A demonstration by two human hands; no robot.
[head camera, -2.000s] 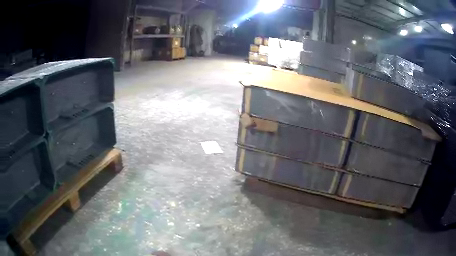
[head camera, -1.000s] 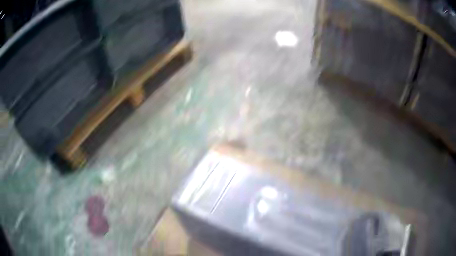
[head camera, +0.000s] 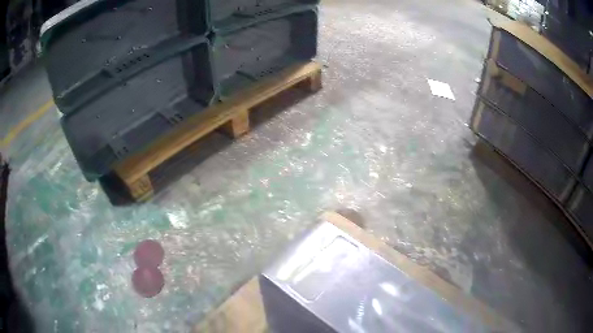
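Note:
The silvery metal housing point(head camera: 390, 300) lies at the bottom centre to right, cut off by the lower edge. Its upper face is shiny and has a recessed rounded rectangle near the far left end. It rests on a tan board point(head camera: 239, 311) that shows at its left and along its far side. Neither of my hands is in the picture, and no sander shows.
Two dull-red discs point(head camera: 148, 281) touch on the green-grey floor at the lower left. Dark green-grey housings point(head camera: 260, 55) stand stacked on a wooden pallet point(head camera: 239, 123) at the upper left. Another housing stack point(head camera: 520, 123) stands at the right. A white sheet point(head camera: 441, 89) lies between them.
The view has tilted down from the wider hall and shifted, bringing the housing and red discs in. A dark blurred shape on the housing's right part one second ago is out of view now.

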